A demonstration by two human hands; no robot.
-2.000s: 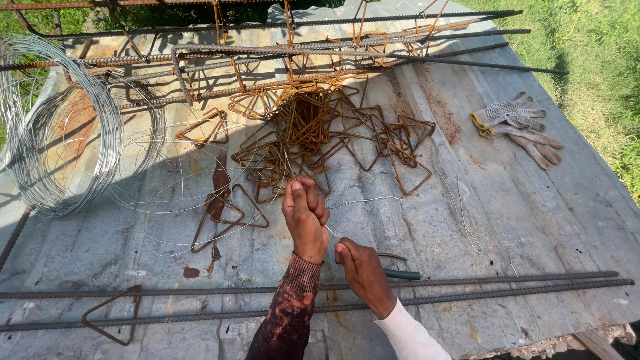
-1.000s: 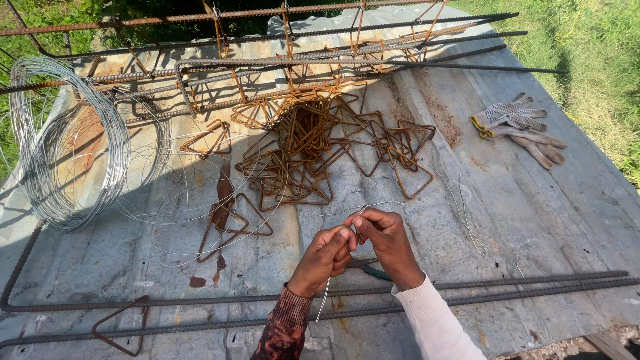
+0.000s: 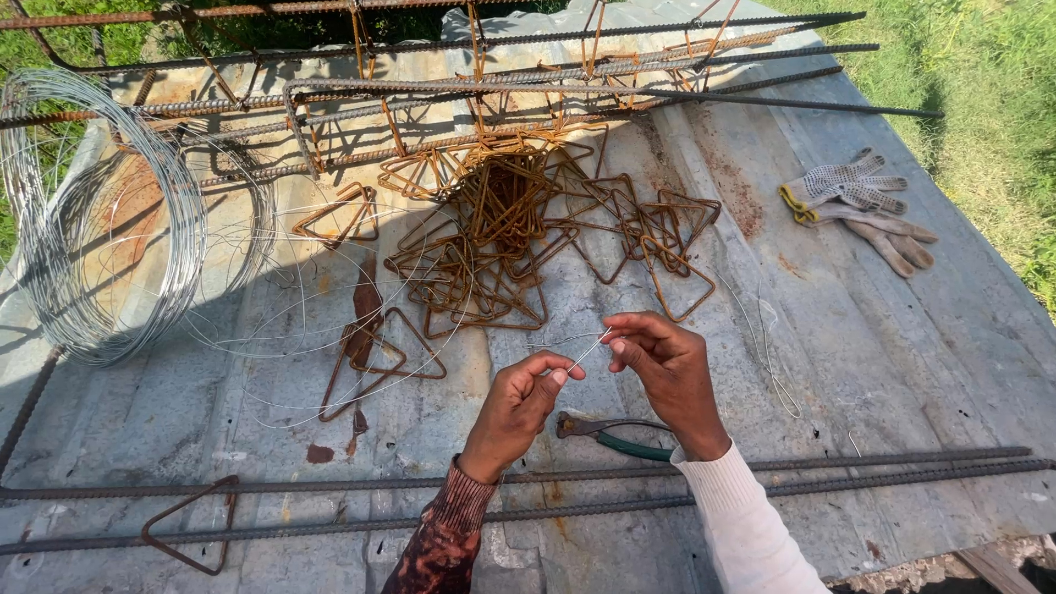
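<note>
Between my two hands, near the middle of the metal sheet, runs a short piece of thin steel wire [image 3: 587, 351]. My left hand [image 3: 520, 404] pinches its lower end between thumb and forefinger. The fingertips of my right hand [image 3: 664, 371] hold its upper end, and a thin strand reaches left from there. Just below the hands lie end-cutting pincers [image 3: 631, 444] with green handles, partly behind my right wrist. Beyond my hands is a heap of rusty triangular rebar stirrups [image 3: 503, 206].
A large coil of wire [image 3: 186, 239] stands at the left. Rebar frames [image 3: 495, 87] cross the far side. Two rebars [image 3: 330, 485] run along the near side, with a triangular stirrup [image 3: 227, 528] on them. Work gloves [image 3: 858, 206] and loose wire [image 3: 767, 355] lie right.
My hands, close together one second ago, are now slightly apart with the wire stretched between them. The pincers show more fully than before.
</note>
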